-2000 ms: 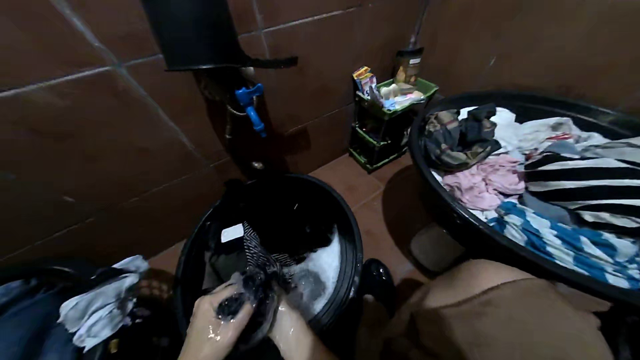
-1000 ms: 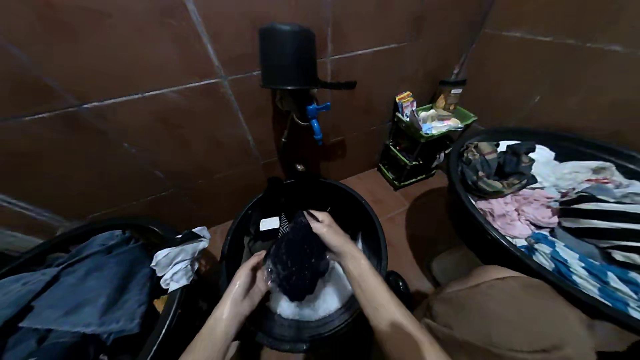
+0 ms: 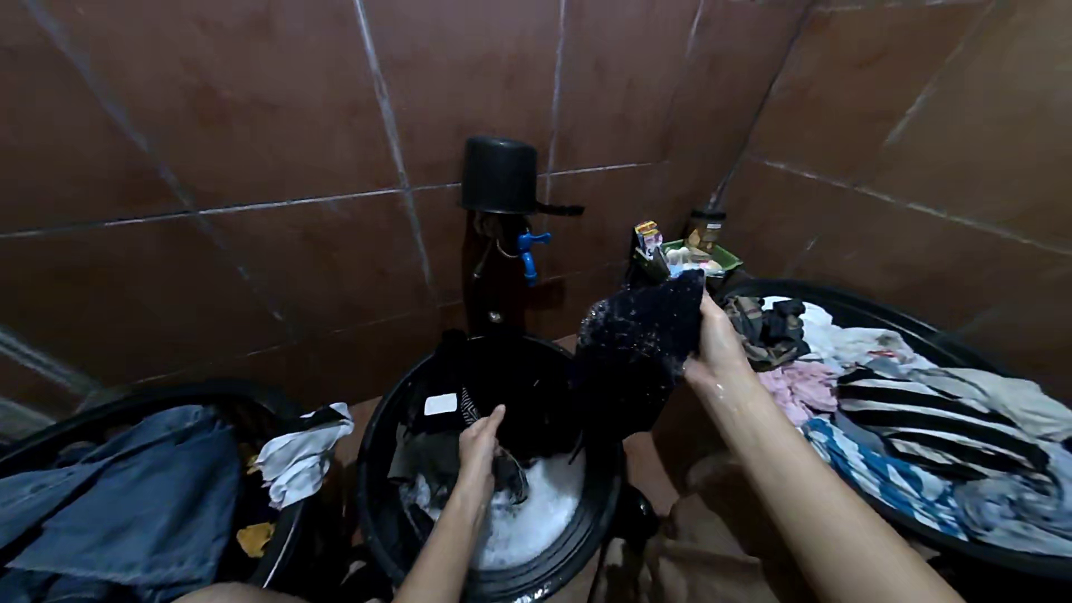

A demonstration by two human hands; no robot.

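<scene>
My right hand [image 3: 716, 339] grips a wet dark cloth garment [image 3: 641, 352], raised over the right rim of a round black tub [image 3: 381, 511]. My left hand [image 3: 481, 440] is lower, over the tub's middle, beside dark wet clothes [image 3: 419, 456]; its thumb is raised, and whether its fingers hold any cloth cannot be told. White suds [image 3: 536, 519] lie in the front of the tub. A small white rectangular piece [image 3: 440, 404] rests on the dark clothes near the back left.
A black dipper [image 3: 500, 176] hangs over a blue faucet [image 3: 528, 251] on the tiled wall. Left, a black tub [image 3: 289, 523] holds blue denim [image 3: 134, 502] and a white cloth [image 3: 306, 456]. Right, a large tub [image 3: 930, 322] holds mixed clothes. Behind stands a green rack [image 3: 727, 258] with toiletries.
Both hands were on the dark garment over the tub; now my right hand has lifted it up and to the right, and my left hand is off it. The view has shifted.
</scene>
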